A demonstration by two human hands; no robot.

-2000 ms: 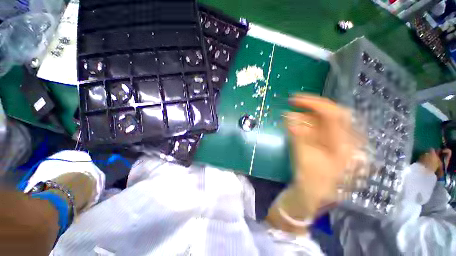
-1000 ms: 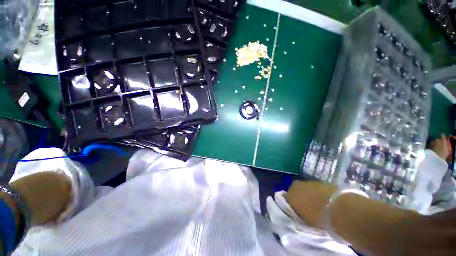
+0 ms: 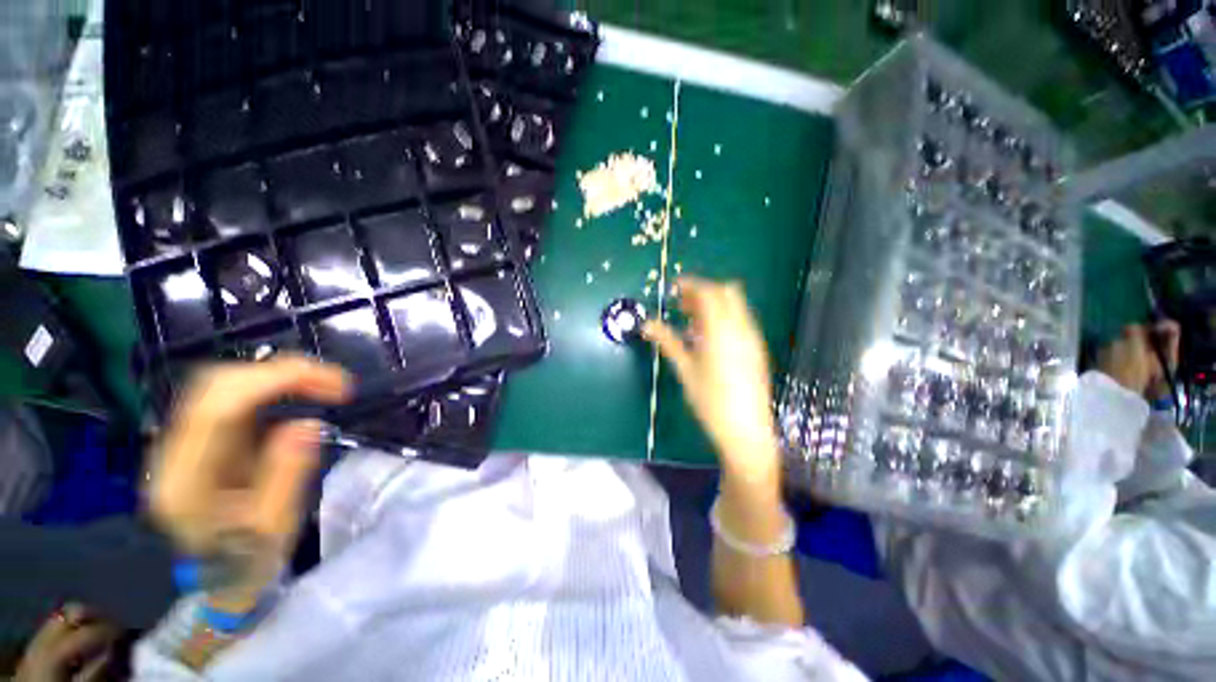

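Note:
A small round black unit (image 3: pixel 623 320) with a pale centre lies on the green mat. My right hand (image 3: pixel 720 366) is over the mat just right of it, thumb and finger apart, the thumb tip at or very near the unit's right edge; contact is unclear. My left hand (image 3: pixel 240 453) is blurred at the front edge of the black compartment tray (image 3: pixel 354 253), thumb and fingers apart, with nothing clearly held. The tray has a few round units in its pockets. A pale heap of small parts (image 3: pixel 618 184) lies behind the unit, with loose bits scattered around.
A second black tray (image 3: pixel 527 127) is partly under the first. A tall clear tray stack (image 3: pixel 980 287) with dark shiny units stands on the right. A white sheet (image 3: pixel 74 173) and a black box (image 3: pixel 47 349) are at the left. Another person's hand (image 3: pixel 1134 357) is at the far right.
My right hand has come up from the front edge to the unit. My left hand has risen to the tray's front edge. The camera view has shifted.

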